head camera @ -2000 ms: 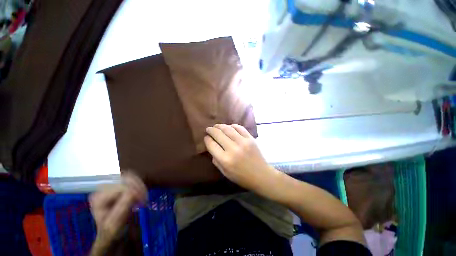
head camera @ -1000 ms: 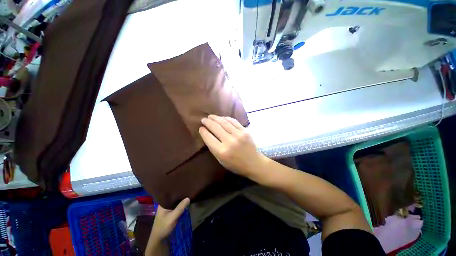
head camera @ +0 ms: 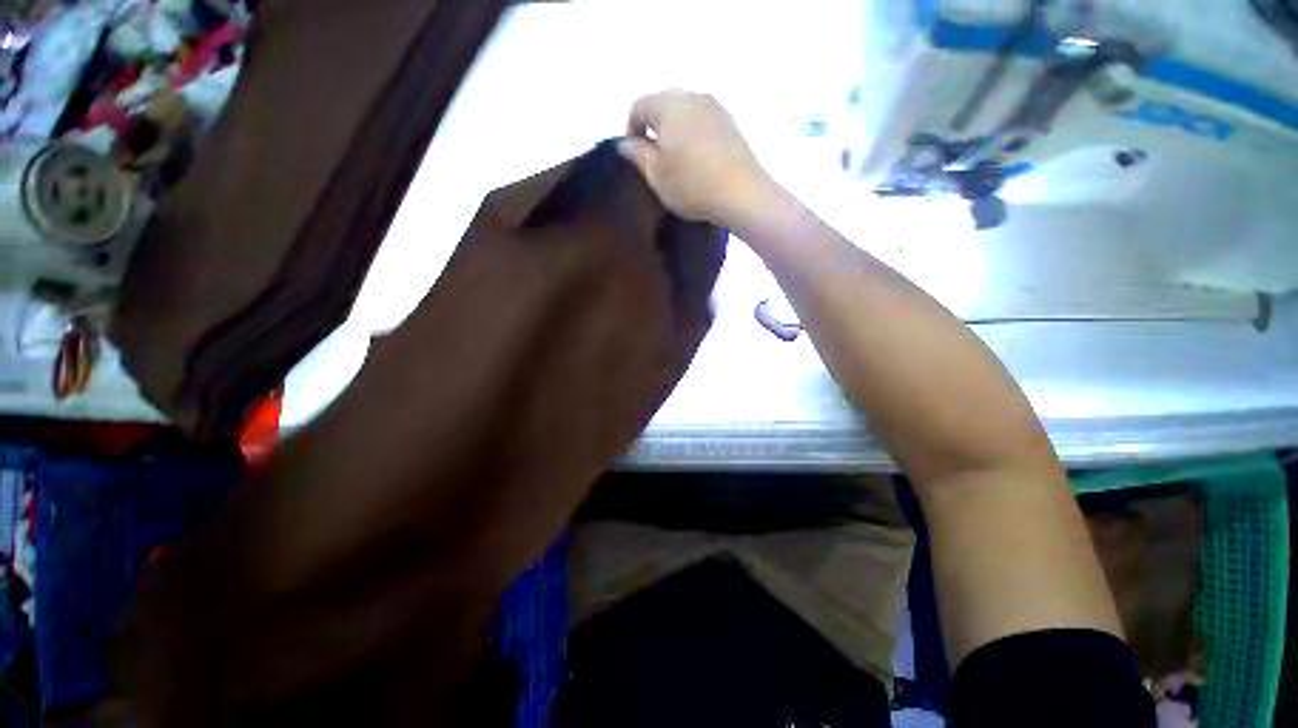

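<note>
My right hand (head camera: 693, 154) pinches the top edge of the dark-brown garment panel (head camera: 484, 384) and holds it up over the white table, left of the machine's needle area. The panel hangs in blurred folds down past the table's front edge at the left. My left hand is not visible; the cloth covers the lower left. The lighter brown lining-like piece cannot be made out. A small curved pale item with a dark outline (head camera: 779, 320) lies on the table beside my right forearm.
The blurred white and blue sewing machine (head camera: 1196, 107) stands at upper right. A stack of brown cut panels (head camera: 306, 185) hangs at left, near a metal wheel (head camera: 77, 192). A blue basket (head camera: 534, 640) and a green basket (head camera: 1241, 597) are below the table edge (head camera: 769, 444).
My right hand has moved up and away from me, now gripping the panel's edge. The panel is lifted and folded, no longer flat. My left hand has gone out of sight.
</note>
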